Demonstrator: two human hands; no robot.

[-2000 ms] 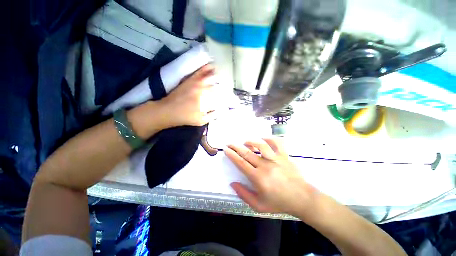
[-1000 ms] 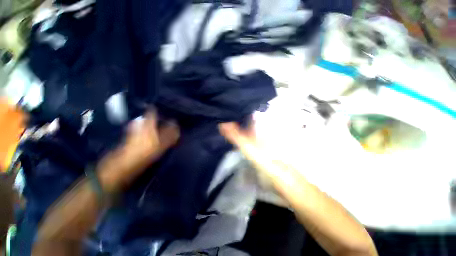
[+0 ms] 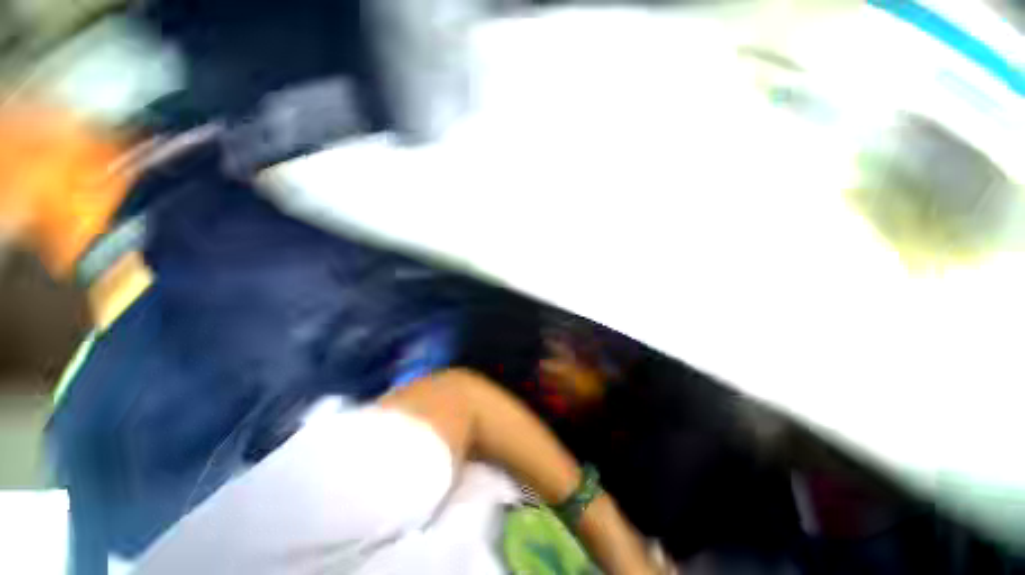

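Observation:
Navy cloth (image 3: 247,292) hangs and lies in a large blurred heap left of the white machine table (image 3: 629,191). My left arm, with a pale sleeve and a green wristband, reaches down to the bottom edge. Only a small part of my left hand (image 3: 661,556) shows there, cut off by the picture's edge, so its fingers and anything in them are hidden. My right hand is out of the picture. The whole view is strongly blurred.
A blurred yellow and dark round shape (image 3: 933,202) shows at the table's right. A blurred orange thing (image 3: 56,180) is at the far left. The table's front edge runs diagonally above a dark area. A green patterned patch (image 3: 542,545) is at the bottom.
The view has swung down and round. Both hands were at the navy cloth; now my left arm points down to the bottom edge and my right hand has left the picture.

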